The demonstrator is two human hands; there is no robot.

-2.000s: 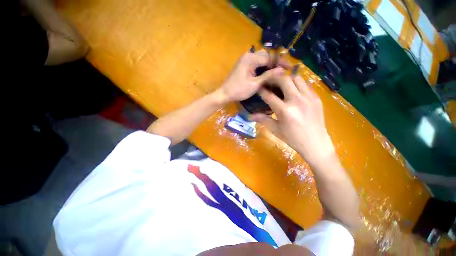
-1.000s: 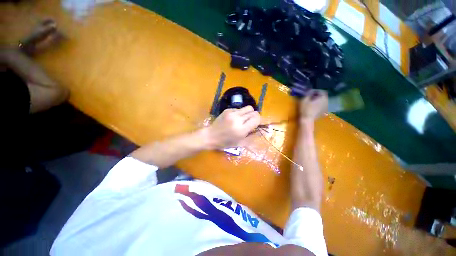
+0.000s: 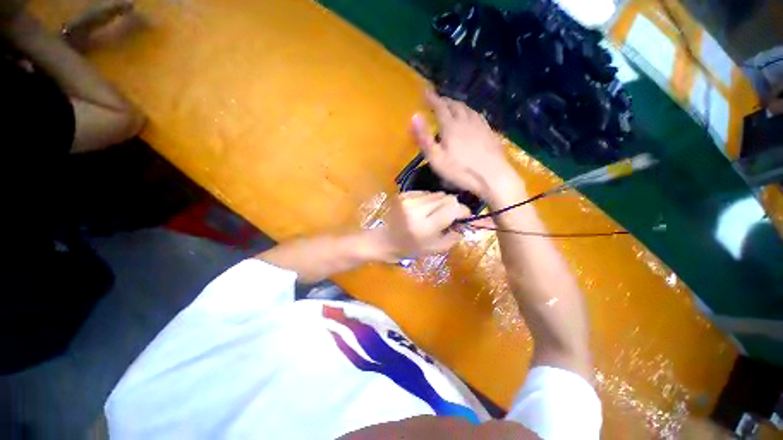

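Note:
The black round housing [image 3: 422,179] stands on the orange bench, mostly hidden by both hands. My left hand [image 3: 422,225] is closed at its near side, pinching the wire leads [image 3: 505,210] where they leave the unit. One black lead runs right to a blurred whitish-yellow end [image 3: 614,174]. A thin dark red lead [image 3: 562,233] runs right to a small pale plug [image 3: 658,228]. My right hand [image 3: 464,146] is over the far side of the housing, blurred, with thumb and fingers apart and nothing visible in it.
A large pile of glossy black parts [image 3: 549,82] lies on the green surface [image 3: 687,172] beyond the bench [image 3: 283,103]. Another person's arm [image 3: 94,107] rests at the bench's left end. White panels with orange strips [image 3: 651,45] are at the upper right. A dark box [image 3: 755,391] is at the lower right.
My right hand has moved left from beside the pile to above the housing. The leads now stretch out to the right across my right forearm. My left hand remains at the wires.

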